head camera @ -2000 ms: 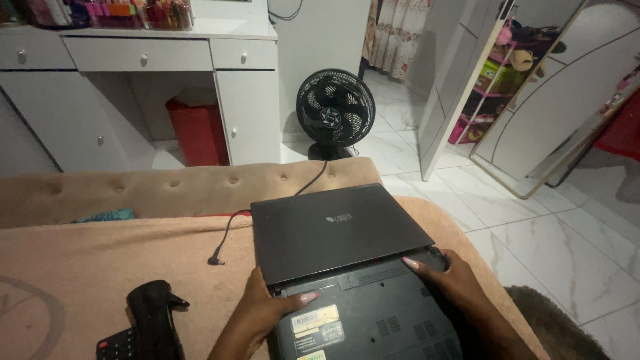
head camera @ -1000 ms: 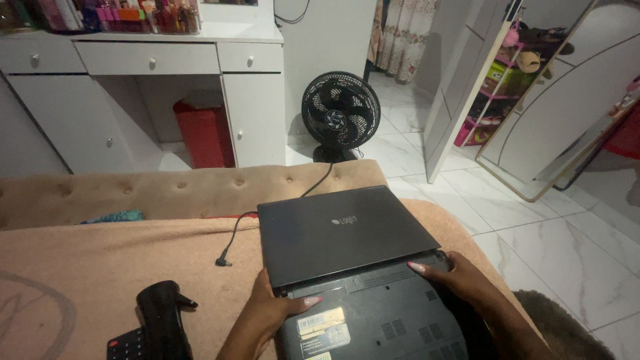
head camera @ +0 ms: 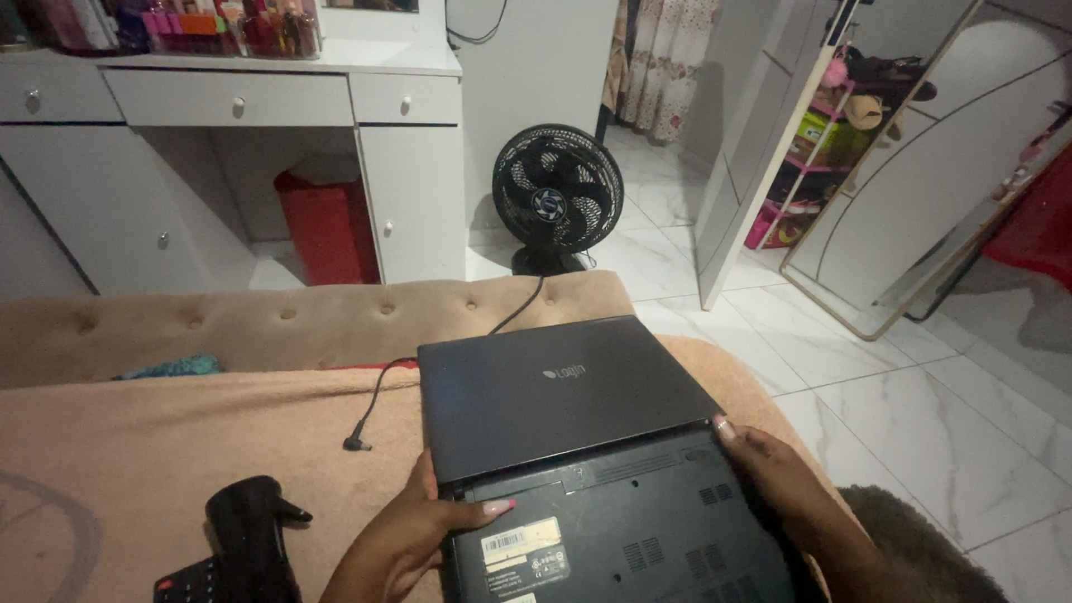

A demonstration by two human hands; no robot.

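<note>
A black laptop is opened out flat, its lid's outer face (head camera: 561, 402) and the underside of its base (head camera: 636, 528) both facing up. My left hand (head camera: 419, 528) grips the base's left edge near the hinge, thumb on top beside a label and fingers out of sight beneath. At the right end of the hinge, my right hand (head camera: 779, 469) holds the laptop with its thumb at the lid's corner. Left of the lid, a power cable's angled plug (head camera: 358, 441) lies loose on the peach blanket (head camera: 251, 444).
A black object with a spout-like arm (head camera: 251, 528) and a remote control (head camera: 188, 580) lie at lower left. Beyond the tufted footboard (head camera: 335, 310) stand a black fan (head camera: 557, 191), a white dressing table (head camera: 410, 184) and a red bin (head camera: 331, 226). A framed mirror (head camera: 930, 167) leans at right.
</note>
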